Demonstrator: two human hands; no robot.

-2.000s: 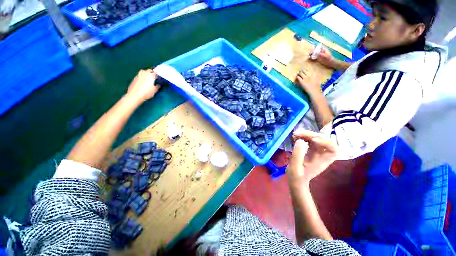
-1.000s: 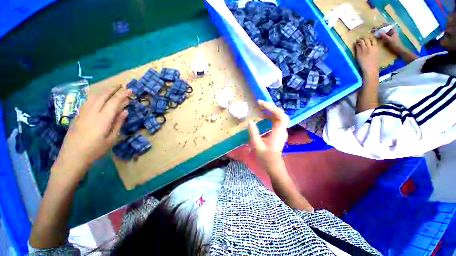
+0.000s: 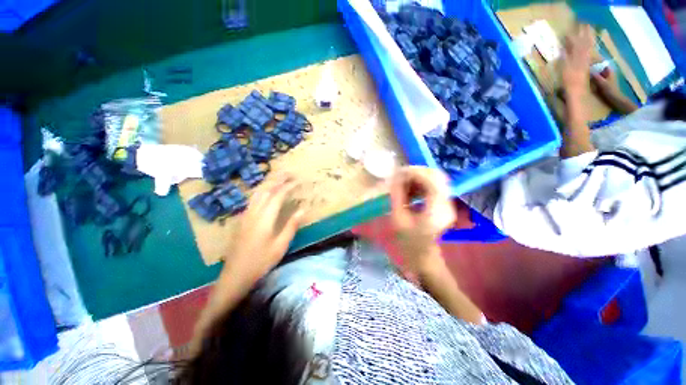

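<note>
Plaid hair ties (image 3: 259, 147) with black loops lie in a cluster on the tan board (image 3: 323, 158). My left hand (image 3: 272, 214) is over the board's front edge, just right of the lowest pieces, fingers apart, with nothing seen in it. My right hand (image 3: 421, 201) is by the near corner of the blue bin, fingers curled and blurred; I cannot tell if it holds anything. A small white bottle (image 3: 326, 96) stands at the board's back. Two blurred white round things (image 3: 378, 163) lie near the board's right edge.
The blue bin (image 3: 493, 162) at right is heaped with plaid pieces, a white liner (image 3: 421, 105) over its side. At left are a white cloth (image 3: 169, 167), a clear bag (image 3: 135, 113) and loose hair ties (image 3: 94, 195). Another worker's sleeve (image 3: 560, 199) is at far right.
My left hand left the bin's rim, passed over the left side and is now at the board's front. My right hand moved beside the bin corner and curled. The white cloth is now uncovered.
</note>
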